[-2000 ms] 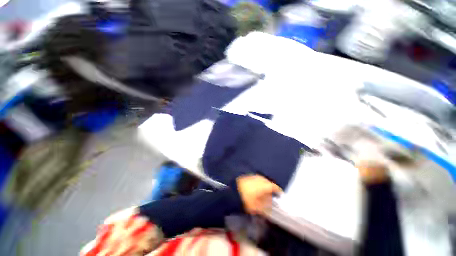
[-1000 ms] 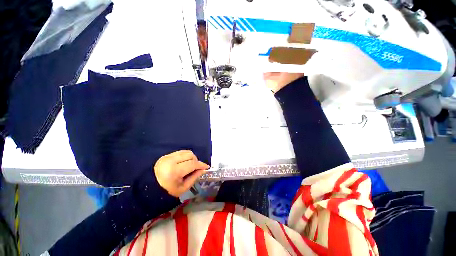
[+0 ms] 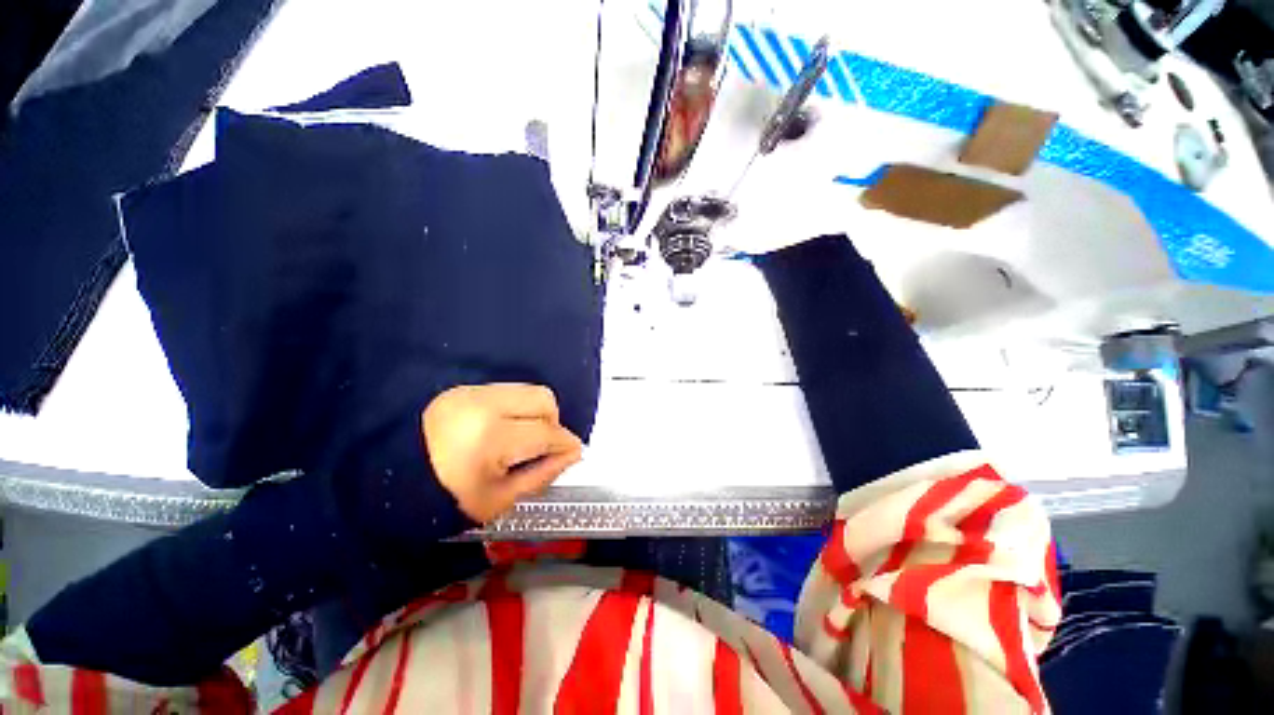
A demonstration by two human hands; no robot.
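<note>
A navy cut panel point(image 3: 377, 279) lies flat on the white machine table, its right edge at the presser foot point(image 3: 609, 254). My left hand point(image 3: 503, 450) pinches the panel's lower right corner near the table's front edge. My right forearm, in a dark sleeve, reaches behind the machine's needle area. My right hand is hidden behind the machine head, so its fingers cannot be seen. The tension dial point(image 3: 685, 240) is just right of the needle. A small navy scrap point(image 3: 356, 91) lies above the panel.
A stack of navy panels point(image 3: 98, 196) with pale lining pieces point(image 3: 119, 42) lies at the left. The machine head point(image 3: 922, 126) spans the upper right. A measuring scale point(image 3: 671, 514) runs along the front edge. Dark layered panels point(image 3: 1111, 650) sit low at right beside blue material point(image 3: 769, 576).
The view has moved closer to the needle. My left hand still holds the panel corner, slightly further left. My right hand has gone out of sight behind the machine head.
</note>
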